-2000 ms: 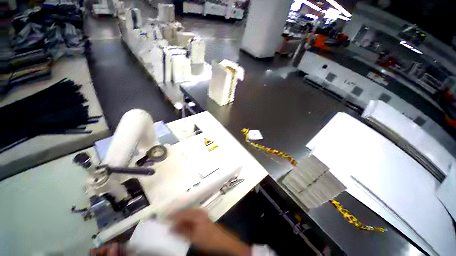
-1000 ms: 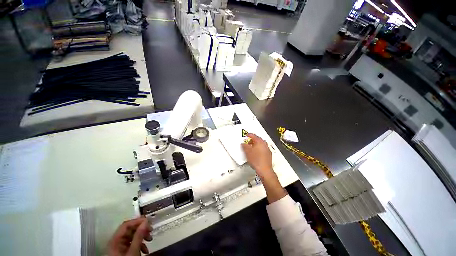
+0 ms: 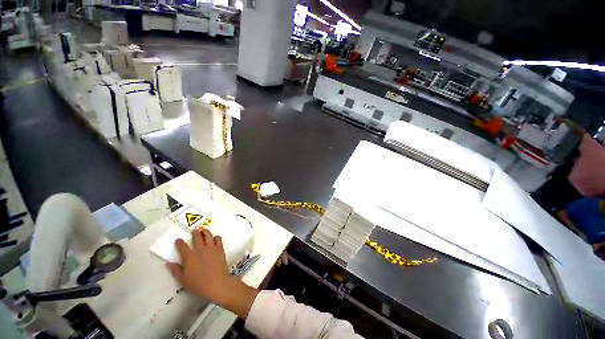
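A white panel (image 3: 168, 243) lies on the flat cover of the sewing machine (image 3: 133, 281), beside the yellow warning sticker (image 3: 192, 218). My right hand (image 3: 202, 265) rests on it palm down, fingers spread, covering part of it. Whether the hand grips anything cannot be told. The machine's rounded white arm (image 3: 63, 228) and a round dark-rimmed disc (image 3: 107, 255) are at the left. The needle area is mostly cut off at the lower left. My left hand is not in view.
On the steel table (image 3: 285, 155) lie a bundle of panels (image 3: 343, 228) over a yellow-and-black strip (image 3: 398, 256), a white tag (image 3: 268, 189), large white sheets (image 3: 424, 198) and a tall tied bundle (image 3: 211, 126). A tape roll (image 3: 500, 330) is at the near edge. A person's blue sleeve (image 3: 587, 222) shows far right.
The view has swung right, so the black strips and my left hand have left the picture. My right hand stays at the machine cover, its fingers now spread flat over the panel.
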